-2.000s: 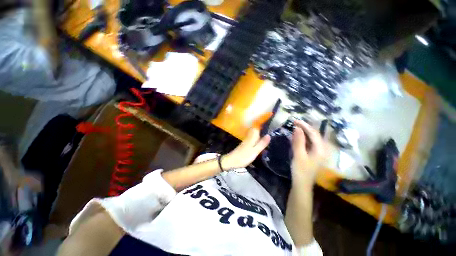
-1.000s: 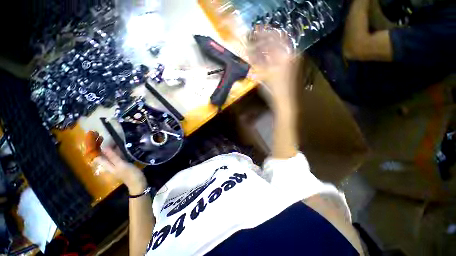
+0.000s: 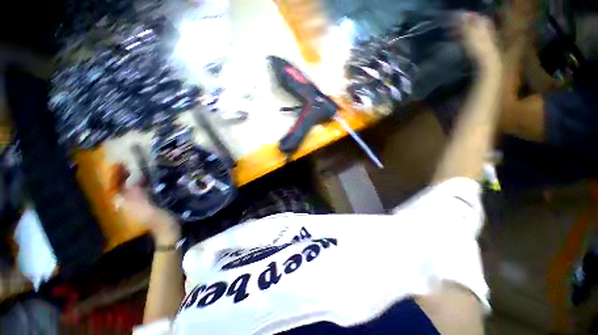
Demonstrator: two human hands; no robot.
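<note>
The black camera housing lies open side up at the bench's front edge, with a brass-coloured ring and wires inside. Two flat black arms flank it. My left hand is just left of it, blurred, with a short orange-handled tool at its fingers. My right hand is stretched far to the upper right, small and blurred. Thin pale lead wires run from the wired-parts pile to its fingers.
A black glue gun with a pale glue stick lies right of the housing. A heap of lens modules is behind it. A black parts tray and white paper are left. A person's arm is at right.
The view has swung right since the first frame. My right hand has left the housing, passed over the wired pile and moved farther up and right. My left hand stays beside the housing.
</note>
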